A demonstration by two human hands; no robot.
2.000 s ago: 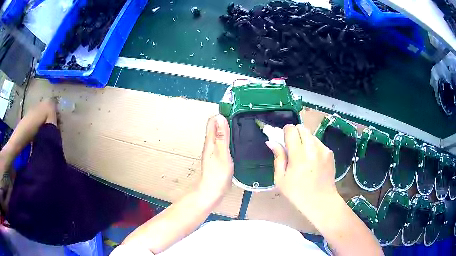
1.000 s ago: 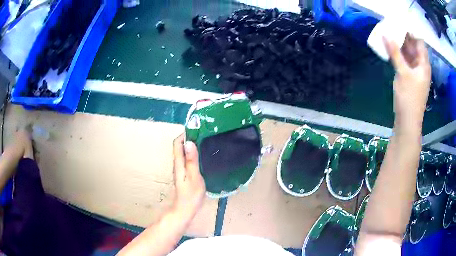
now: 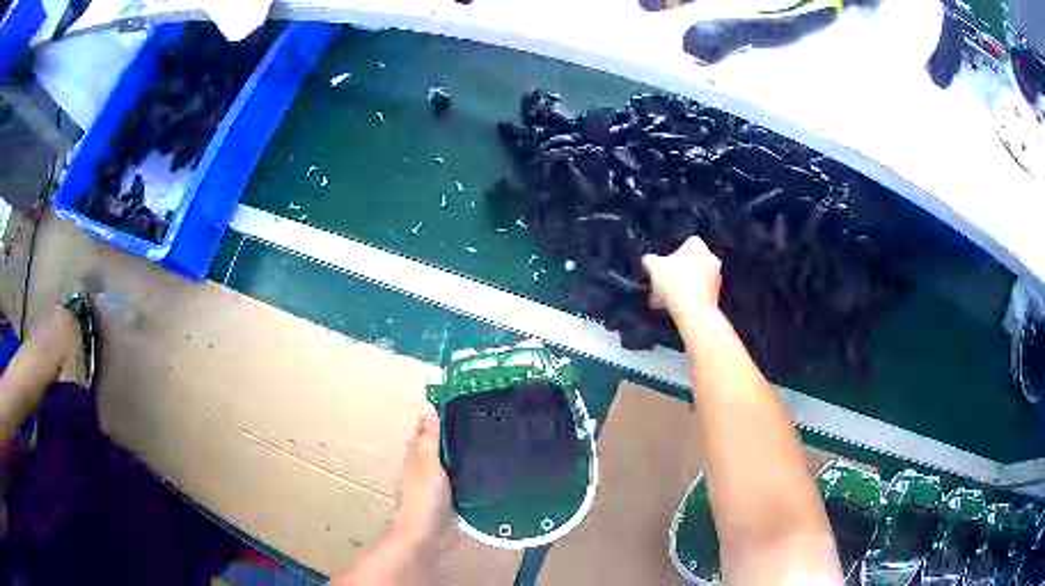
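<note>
A green, white-rimmed housing with a dark recess is tilted up over the cardboard. My left hand holds it by its left edge. My right hand reaches over the heap of loose black parts on the green bench. Its fingers point down at the heap and are bunched. Whether they grip a part is too unclear to see. The pointed tool does not show in my right hand.
A blue bin of black parts stands at upper left. More green units line the lower right. A white shelf crosses above the heap. Another person's arm is at far left. A pale rail crosses the bench.
My right hand has left the unit, put the tool out of sight near the shelf side, and come down to the black heap. My left hand still holds the unit.
</note>
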